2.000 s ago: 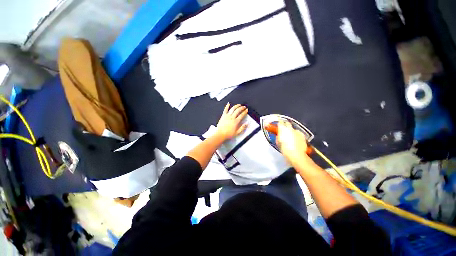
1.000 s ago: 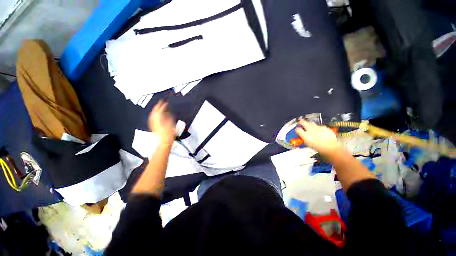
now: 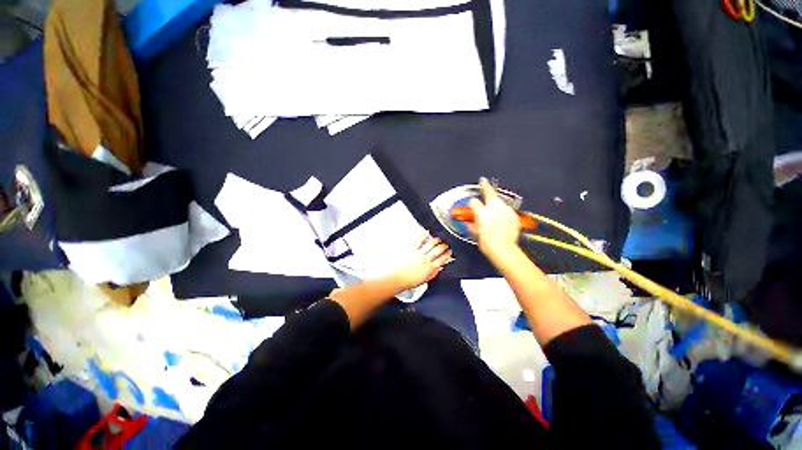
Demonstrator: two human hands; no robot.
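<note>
My right hand (image 3: 497,225) grips the orange-red handle of the steam iron (image 3: 457,214), which rests on the dark table cover right of the work. My left hand (image 3: 425,264) lies with fingers spread on the lower right edge of a white garment panel (image 3: 365,190). The panel has a black band running across it and a small black-outlined opening at its left end. Another white piece (image 3: 264,227) lies joined or overlapping at its left; I cannot tell which.
A white panel stack (image 3: 422,75) with black stripes lies at the back. Black-and-white panels (image 3: 123,250) drape at left by a brown form (image 3: 92,79). A second iron (image 3: 26,198) is far left. A white roll (image 3: 643,189) sits right. A yellow hose (image 3: 668,297) trails right.
My left hand has come down from above the panels onto the right panel's lower edge. My right hand has brought the iron left, towards the panel, from the table's right front edge.
</note>
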